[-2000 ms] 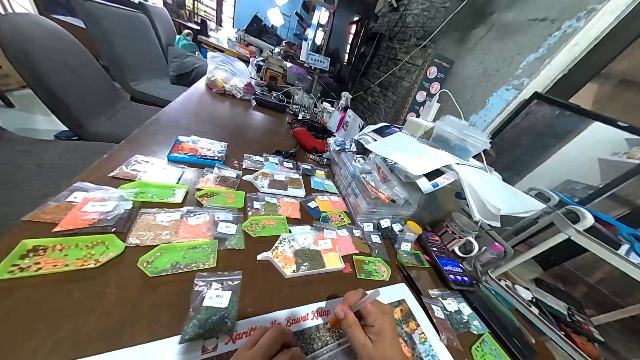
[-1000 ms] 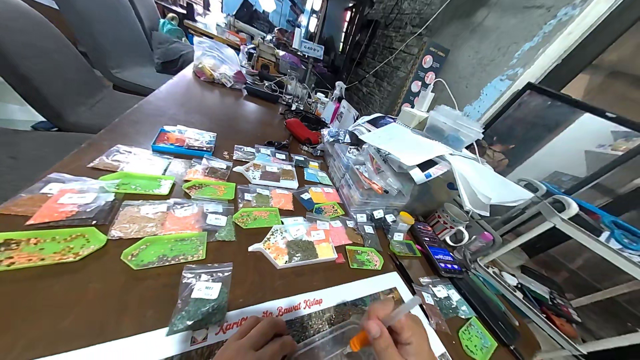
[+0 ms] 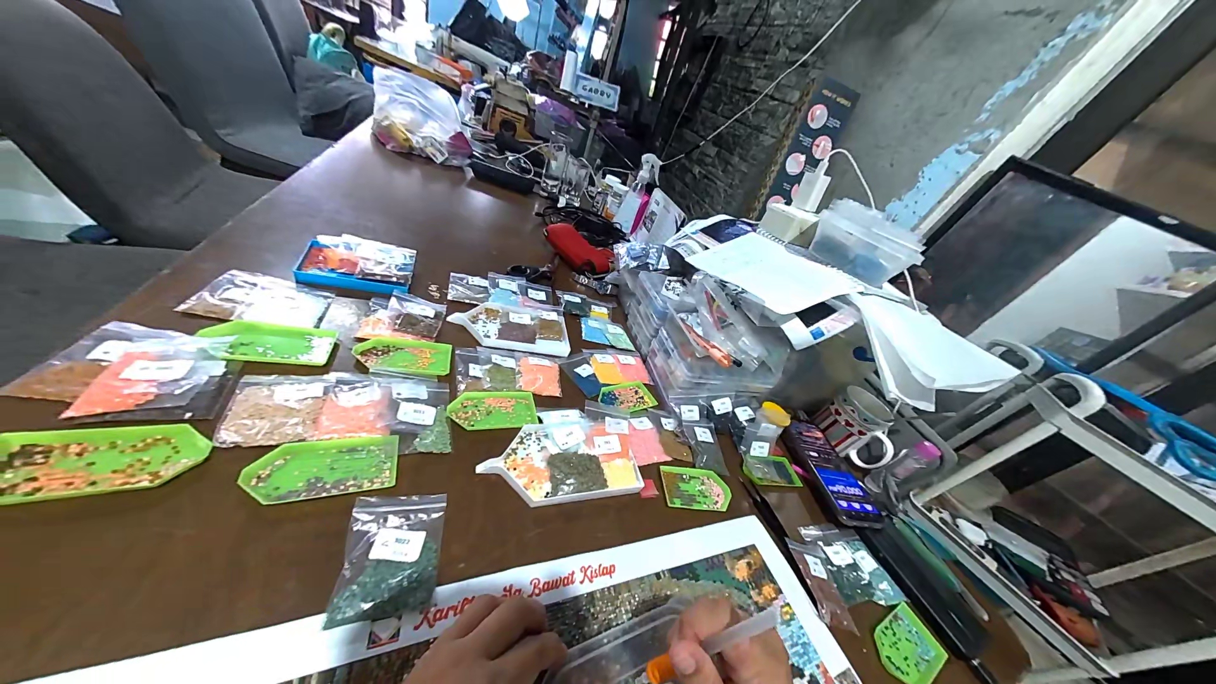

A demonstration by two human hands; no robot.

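My left hand lies over the lower edge of a printed diamond-painting canvas, its fingers curled beside a clear plastic container; whether it grips the container's rim I cannot tell. In my right hand is a pen-like tool with a whitish translucent barrel and an orange part, held between thumb and fingers over the container's right side. A zip bag of dark green beads rests on the canvas's upper left border. Beyond the canvas stands a white tray with several heaps of beads.
Green bead trays and zip bags of beads spread across the brown table. At right are stacked clear boxes under papers, a lit phone, a striped mug and a metal rack. Grey chairs line the left.
The clear container shows more between my hands than two seconds ago. My right hand still holds the pen-like tool, now tilted lower. The view has shifted somewhat.
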